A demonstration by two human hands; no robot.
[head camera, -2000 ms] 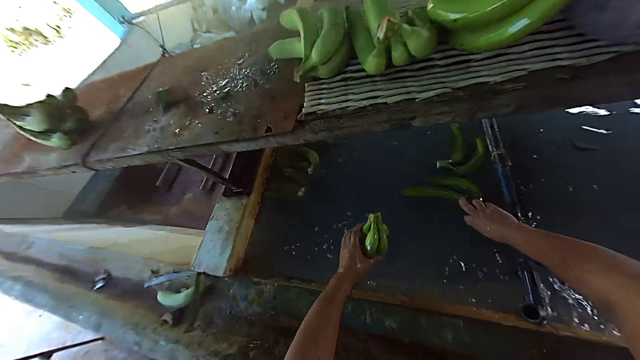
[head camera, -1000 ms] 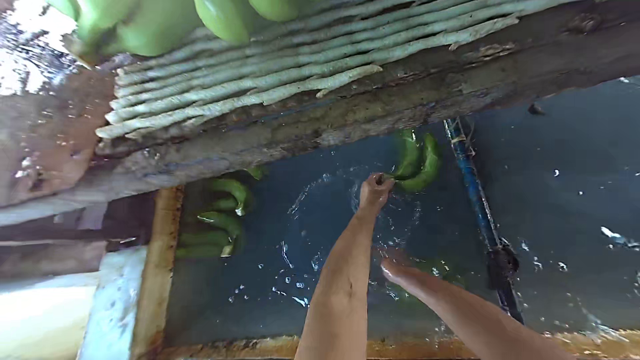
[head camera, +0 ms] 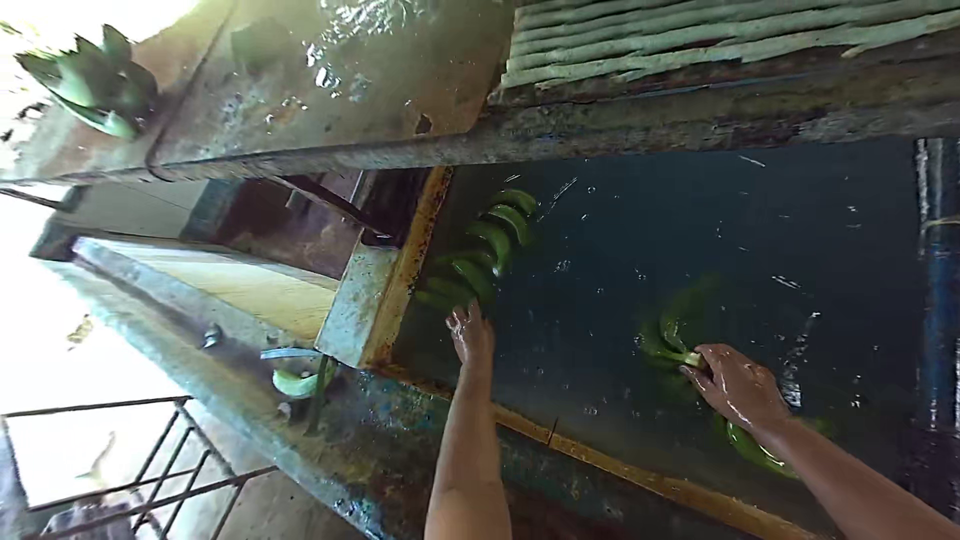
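Dark water fills a tank (head camera: 551, 431) with a rusty rim. My right hand (head camera: 739, 382) grips the cut stem of a green banana cluster (head camera: 671, 330), whose fruit lies partly under water. Beneath my right wrist, another green banana cluster (head camera: 757, 450) shows at the surface. At the tank's left side my left hand (head camera: 471, 334) reaches over the water, fingers spread, at the lower end of several green bananas (head camera: 491, 240). Whether its fingertips touch them is not clear.
A blue pipe (head camera: 941, 300) crosses the tank at right. Beyond the tank's far beam (head camera: 675, 120) lies a ribbed rack (head camera: 675, 37). Green bananas (head camera: 97, 82) rest on the wet ledge at upper left, and one banana piece (head camera: 296, 382) lies on the near ledge.
My left hand has moved left, from the bananas near the pipe to those at the tank's left side. My right hand now holds a cluster by its stem. The view has swung left.
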